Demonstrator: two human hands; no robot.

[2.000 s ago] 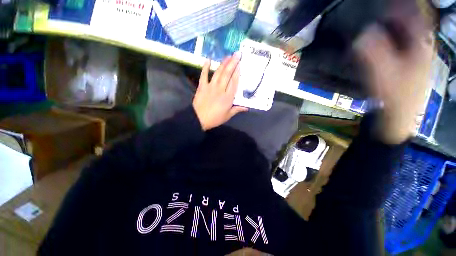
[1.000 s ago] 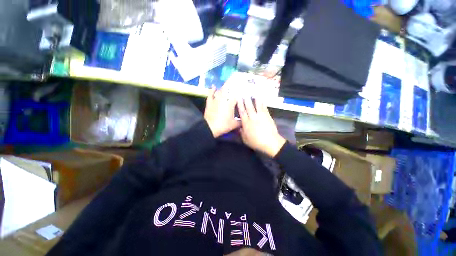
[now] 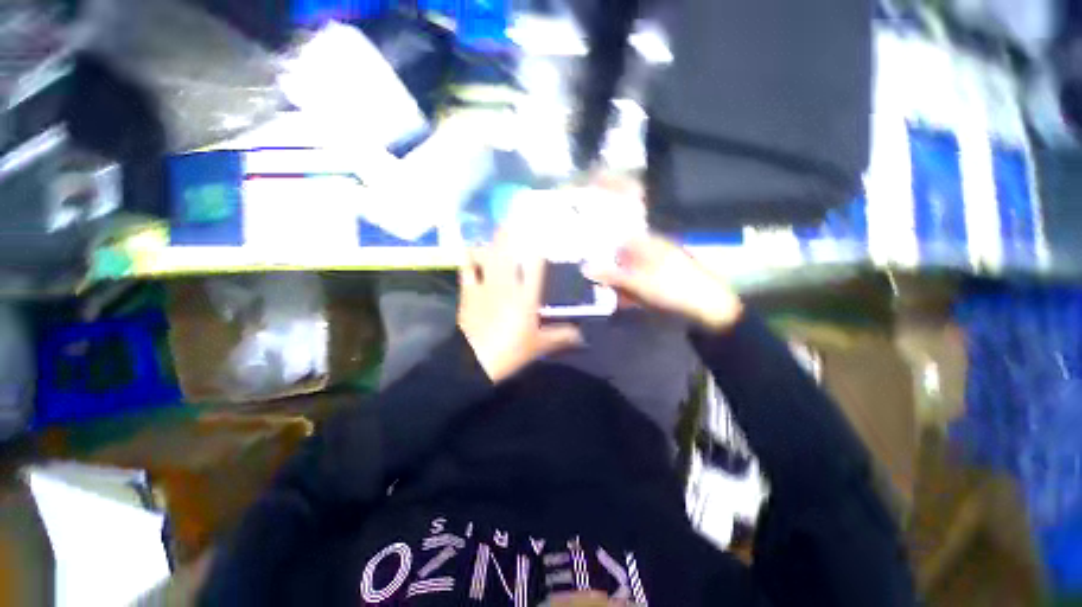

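A white housing [image 3: 549,225] with a dark square area on its near part lies at the bench's front edge. My left hand [image 3: 504,311] is on its left side, fingers spread along it. My right hand [image 3: 670,279] is at its right side, with the fingertips over it. The view is blurred, so finger contact and small parts under the right fingers cannot be made out. The black screwdriver [image 3: 603,89] stands behind the housing, blurred.
Dark foam pads [image 3: 759,113] are stacked right of the housing. White strips [image 3: 409,190] lie to its left. The bench edge [image 3: 297,257] is yellow. Below are a carton with clear bags [image 3: 249,338], a unit carton [image 3: 866,379] and a blue crate [image 3: 1026,403].
My right hand came from over the foam pads to the housing, and has since shifted to its right side, showing a dark square area. The camera view has also shifted.
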